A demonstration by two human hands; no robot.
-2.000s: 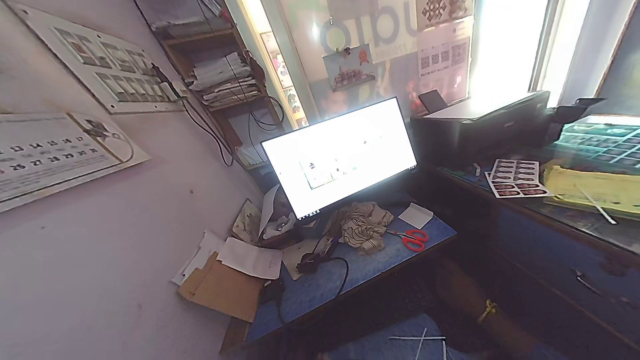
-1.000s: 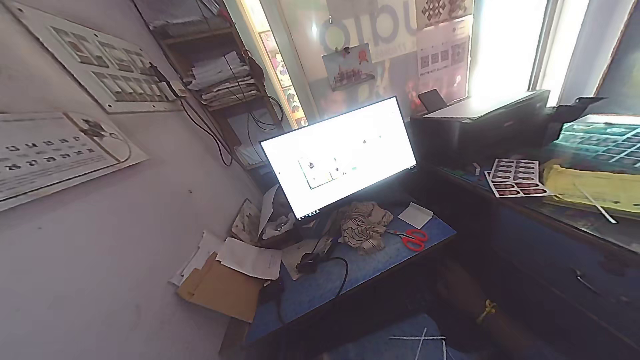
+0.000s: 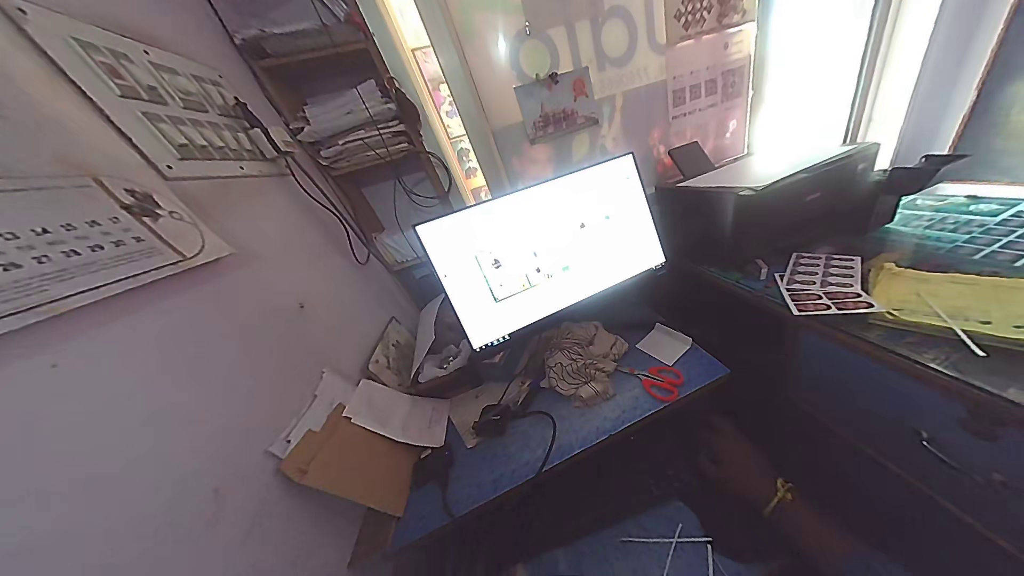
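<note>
My right hand (image 3: 726,452), with a yellow band at the wrist, is low in the dark area below the desk's right edge. Its fingers are in deep shadow, so I cannot tell what it touches. My left hand is not in view. On the blue desk (image 3: 632,416) above it lie red-handled scissors (image 3: 662,384), a crumpled patterned cloth (image 3: 582,362) and a white paper slip (image 3: 665,344). A lit monitor (image 3: 552,248) stands tilted in view behind them. A black cable with a plug-like block (image 3: 494,419) lies left of the cloth.
Papers and a brown envelope (image 3: 352,460) stick out at the desk's left edge by the wall. A black printer (image 3: 776,192) stands right of the monitor. Printed photo sheets (image 3: 828,282) and a yellow folder (image 3: 952,296) lie on the right counter. Shelves with paper stacks (image 3: 352,120) stand behind.
</note>
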